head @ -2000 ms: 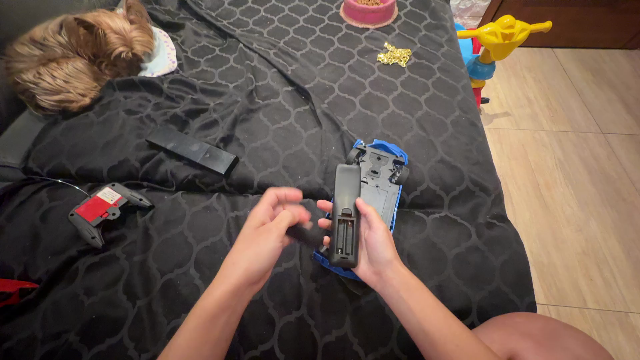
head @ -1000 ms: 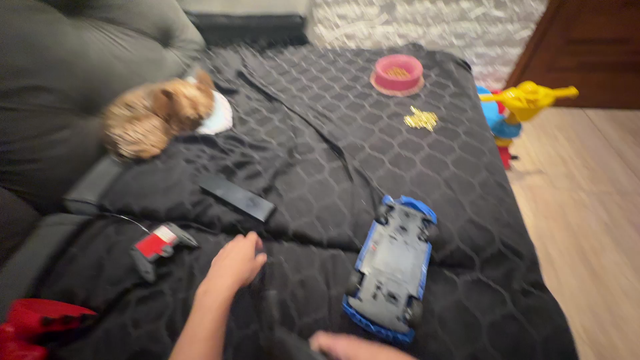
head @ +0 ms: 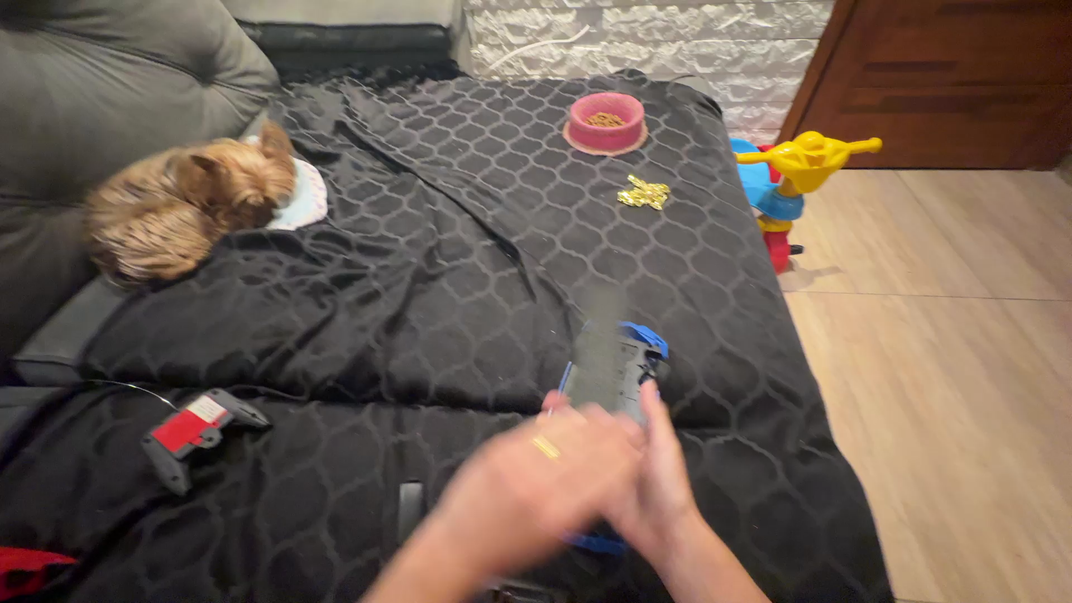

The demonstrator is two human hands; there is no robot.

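My left hand (head: pixel 544 477), blurred, crosses over the palm side of my right hand (head: pixel 662 469). A long dark object (head: pixel 601 343), badly blurred, rises from between them; my right hand grips its lower part, and the left fingers' hold is hidden. Behind and under the hands lies an upside-down blue toy car (head: pixel 645 335), mostly covered. A narrow black piece (head: pixel 410 507) lies beside my left forearm. Part of another dark object (head: pixel 523 593) shows at the bottom edge. A grey-and-red game controller (head: pixel 201 427) lies face down at left.
A curled-up brown dog (head: pixel 176 209) rests by the sofa cushion (head: pixel 126 67). On the black patterned cover (head: pixel 469 327) are a pink bowl with kibble (head: pixel 605 138) and a crumpled gold thing (head: pixel 645 193). A toy with yellow handlebars (head: pixel 808 159) stands beyond the right edge.
The long black object that lay between the dog and the controller is gone from that place. My left hand has moved right from near it to my right hand, now over the car.
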